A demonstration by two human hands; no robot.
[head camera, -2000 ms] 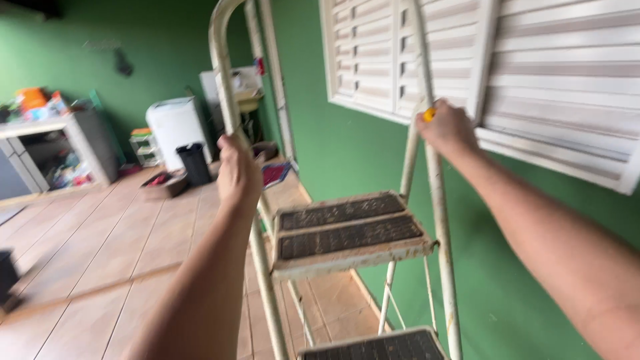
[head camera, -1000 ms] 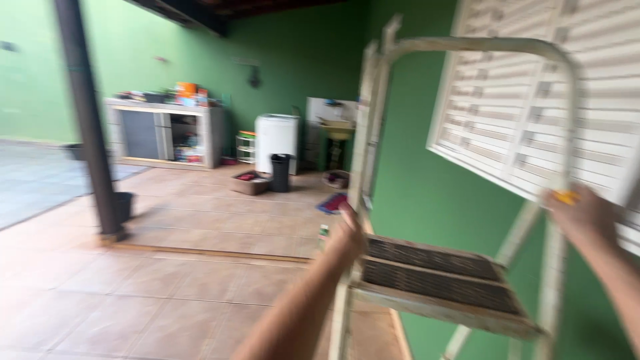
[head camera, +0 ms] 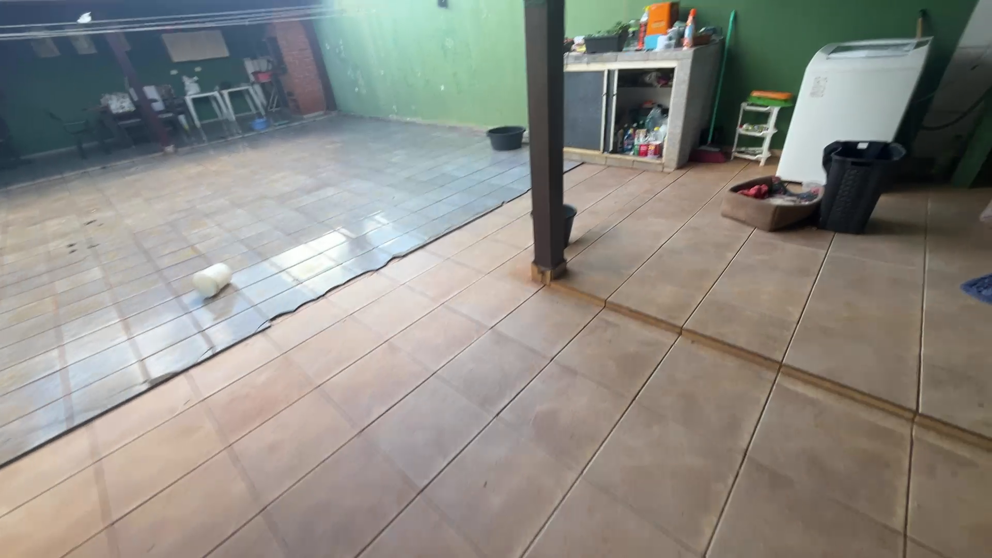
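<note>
Neither my left hand nor my right hand shows in the head view now, and the step ladder is out of the picture too. What the view holds is a patio of brown floor tiles. A dark post rises from the floor near the middle. Beyond it, at the upper right, a white washing machine stands behind a black plastic bin. A brown pet bed or box with red cloth in it lies beside the bin.
A low raised edge crosses the tiles from the post rightward. At left, a white container lies on its side on wet-looking paving. A masonry counter with bottles, a black basin and a blue mat are farther off.
The view has swung far to the left. Both hands and the step ladder they were on, in view one and two seconds ago, are out of frame.
</note>
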